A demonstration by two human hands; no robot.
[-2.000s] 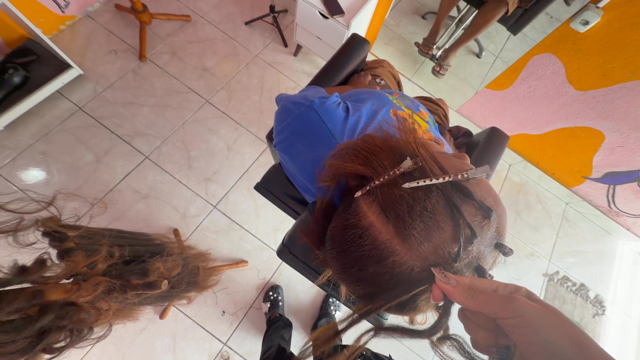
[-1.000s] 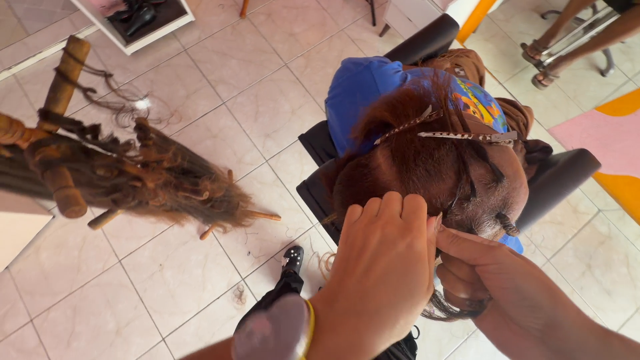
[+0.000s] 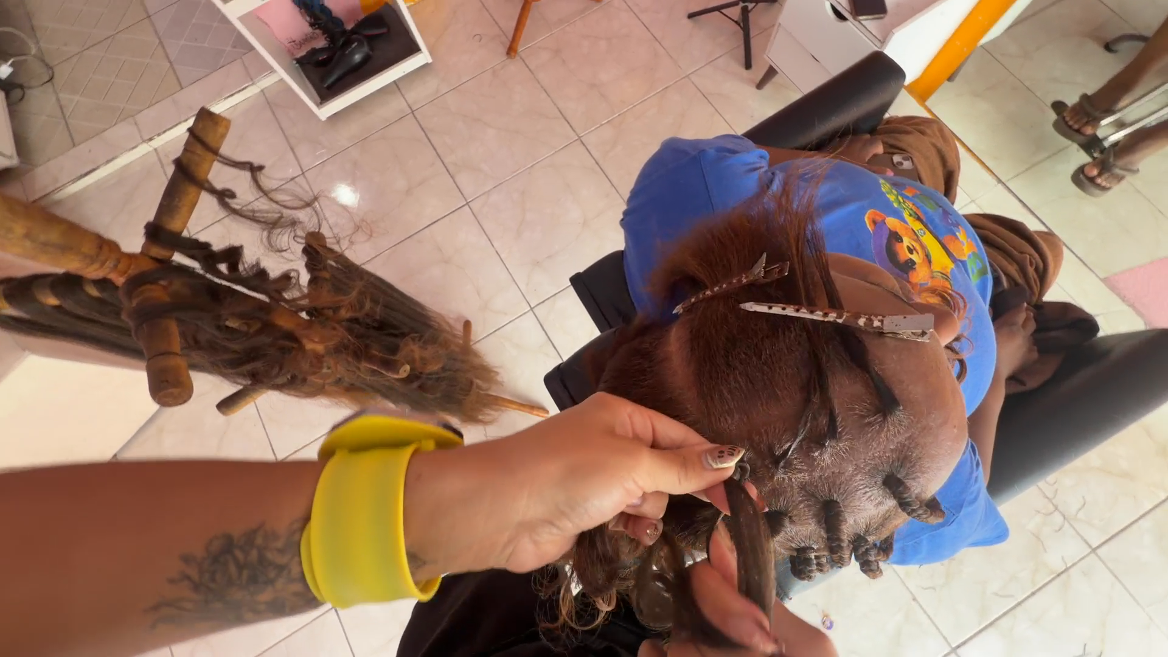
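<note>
A seated person's head [image 3: 757,383] with reddish-brown hair is below me. Two patterned metal hair clips, one nearer the crown [image 3: 730,285] and one toward the forehead [image 3: 835,319], hold the loose hair back. Short coiled twists [image 3: 835,534] stand along the parted scalp. My left hand [image 3: 584,484], with a yellow wristband [image 3: 370,511], pinches the root of a strand at the scalp between thumb and fingers. Under it, my right hand [image 3: 739,602] holds the dark hair strand [image 3: 753,547] lower down; part of this hand is hidden by hair and cut by the frame edge.
A wooden rack [image 3: 164,338] draped with brown hair lengths stands at left. The person in a blue shirt [image 3: 684,201] sits in a black armchair [image 3: 1077,411]. A white shelf unit [image 3: 411,59] holds a black hair dryer [image 3: 347,59]. Another person's sandalled feet [image 3: 1086,137] appear upper right.
Two seconds ago only one hand showed at the head; one second ago both were close together there. Now my right hand is lower, beneath my left, with the strand between them.
</note>
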